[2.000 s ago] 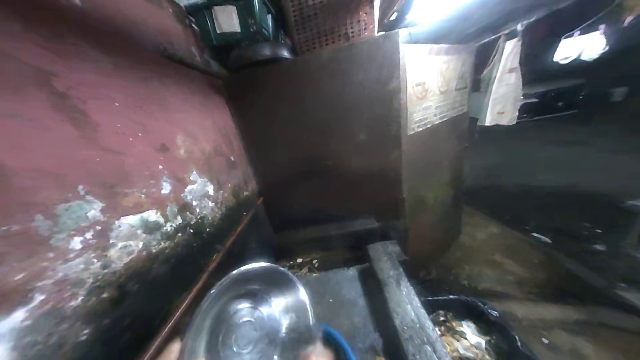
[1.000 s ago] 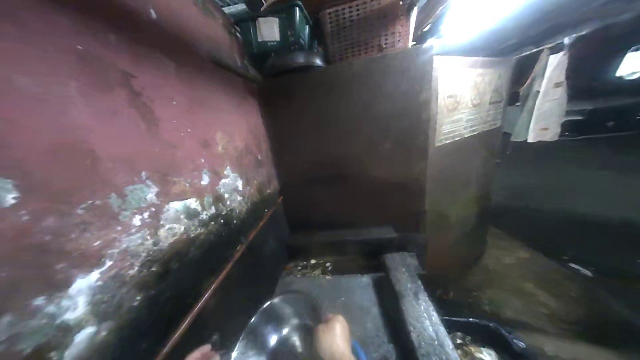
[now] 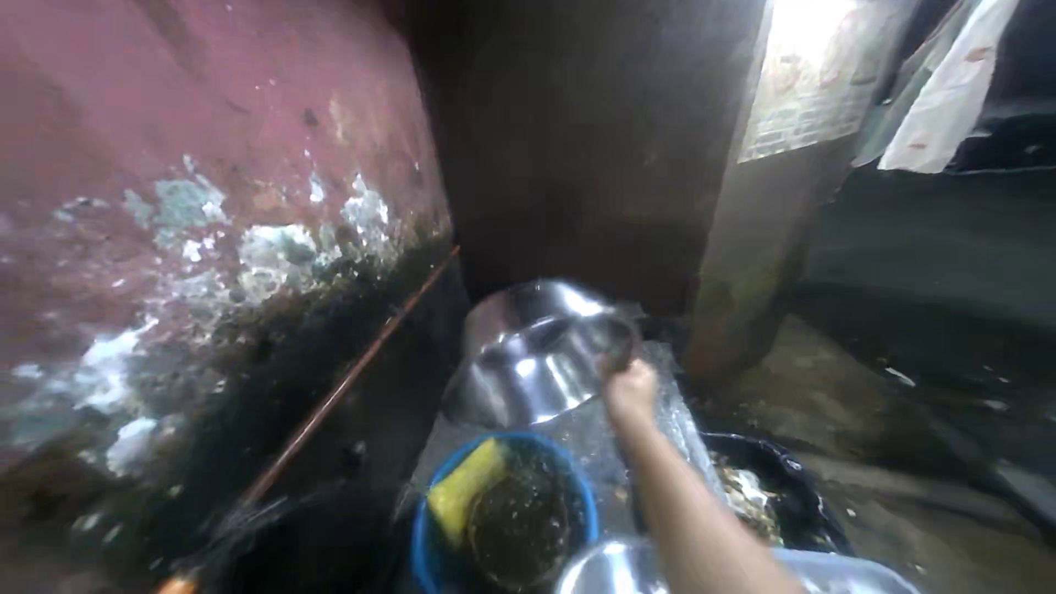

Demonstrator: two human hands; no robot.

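My right hand (image 3: 631, 384) grips the rim of a shiny metal basin (image 3: 536, 355), which is tilted on its side above a wet grey slab. Below the basin stands a blue bucket (image 3: 590, 516) with murky water and a yellow pad or cloth (image 3: 466, 487) in it; a dark round shape shows inside the water. Another metal bowl (image 3: 606, 569) lies at the bottom edge, partly behind my right forearm. At the lower left edge, a small blurred orange shape may be a fingertip of my left hand (image 3: 177, 584); what it touches is hidden.
A peeling pink wall (image 3: 247, 165) with a rusty pipe (image 3: 355, 375) runs along the left. A dark panel (image 3: 586, 148) stands ahead. On the right are a black tub (image 3: 825, 503) holding scraps, a pale container (image 3: 850, 573) and a hanging cloth (image 3: 949, 99).
The basin, seen open side up two seconds ago, is now tipped on its side, farther out over the slab in my right hand. The view has turned downward, showing the bucket's inside.
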